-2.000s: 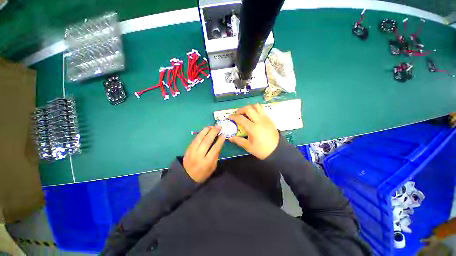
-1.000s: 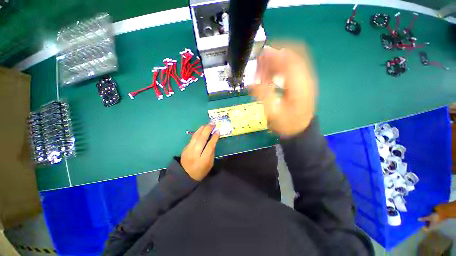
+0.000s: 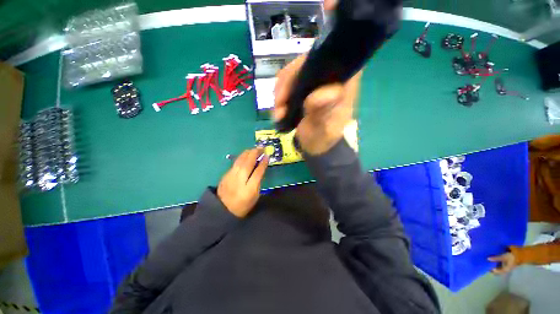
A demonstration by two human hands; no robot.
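My right hand [image 3: 324,110] is wrapped around the black electric screwdriver [image 3: 336,52], which slants down to the left. Its lower end is just above and right of a small dark round circuit board [image 3: 270,149]. The board sits at the left end of the yellow assembly fixture [image 3: 290,153]. My left hand [image 3: 241,182] has its fingertips at the board's left edge, holding it against the fixture. My right hand and the screwdriver hide part of the fixture and the screw feeder [image 3: 286,46].
Red connector cables [image 3: 212,86], dark boards [image 3: 127,99] and clear blister trays [image 3: 103,49] lie left. Wired black discs [image 3: 470,63] lie far right. A blue bin [image 3: 485,184] with white housings [image 3: 457,205] is below right, near another person's hand [image 3: 503,262]. Another blue bin [image 3: 86,257] is below left.
My right hand has left the board and taken hold of the screwdriver, tilting it. My left hand has stayed at the board. The board now looks dark instead of whitish.
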